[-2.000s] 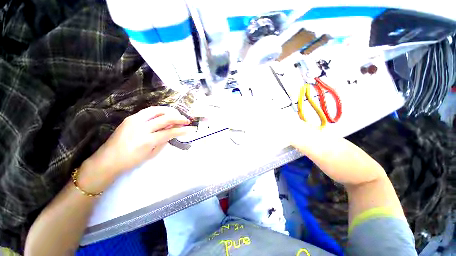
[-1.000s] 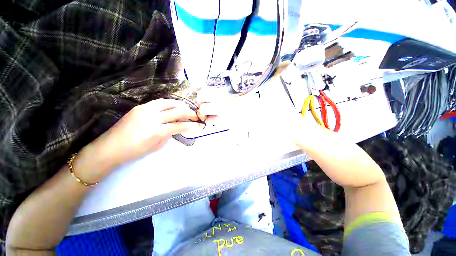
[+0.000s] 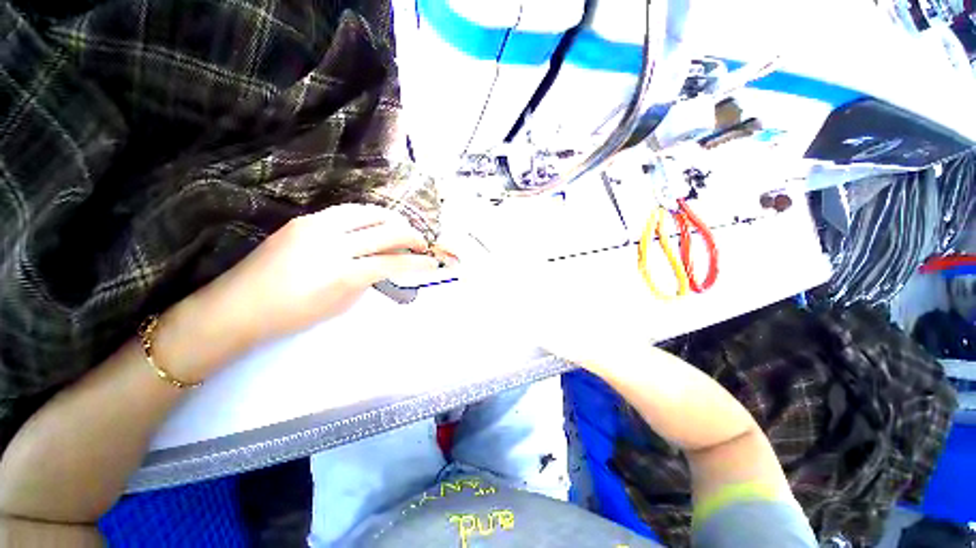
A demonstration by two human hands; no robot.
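Note:
The dark plaid garment piece (image 3: 203, 139) is heaped at the left, and its edge reaches the needle area. My left hand (image 3: 342, 252) lies on the edge of the cloth, its fingertips pressed on it just in front of the machine head. My right hand (image 3: 546, 305) is over the white bed near the front edge, but glare washes out its fingers; what it holds, if anything, cannot be told. The white and blue sewing machine (image 3: 535, 64) stands above; its needle is not clearly visible.
Scissors with yellow and red-orange handles (image 3: 698, 252) lie right of the needle area. Two brown pieces (image 3: 731, 126) and small round brown items (image 3: 775, 201) are behind them. Striped strips (image 3: 899, 236) hang at the right. A plaid heap (image 3: 803, 396) lies at lower right.
The view has shifted, so the machine head appears further right. My right hand has moved left and toward the front edge, away from the scissors. My left hand stays on the cloth.

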